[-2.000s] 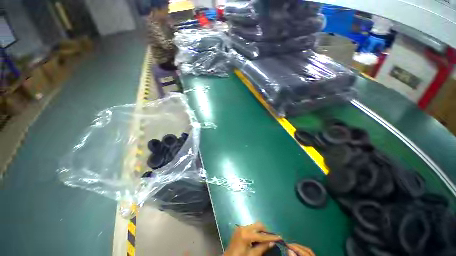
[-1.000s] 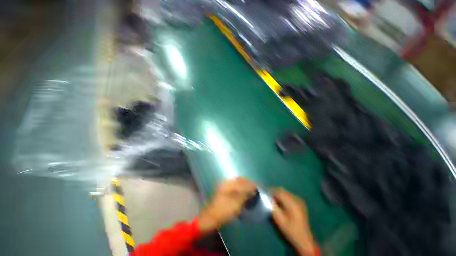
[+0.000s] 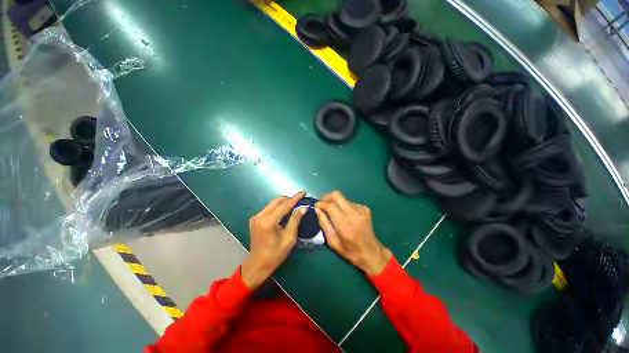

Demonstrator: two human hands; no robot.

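Note:
A black ear pad (image 3: 308,225) lies between my two hands, low over the green bench near its front edge. A pale, shiny disc (image 3: 312,241) shows under or beside its lower side. My left hand (image 3: 274,233) holds the pad's left side, with its fingertips at the upper rim. My right hand (image 3: 347,229) holds the right side, with its fingertips on the upper right rim. The fingers hide much of the rim. A single loose ear pad (image 3: 336,122) lies on the bench ahead of my hands.
A large pile of black ear pads (image 3: 481,129) covers the right side of the bench, with a dark, lacy-looking heap (image 3: 598,293) at its near end. A clear plastic bag (image 3: 76,224) with black pads stands open at the left bench edge. Clear strips (image 3: 214,158) run onto the bench.
The view has tilted down and moved closer over the bench. Both hands now show fully around the pad, with fingertips gathered at its upper rim. The stacked bundles have left the view.

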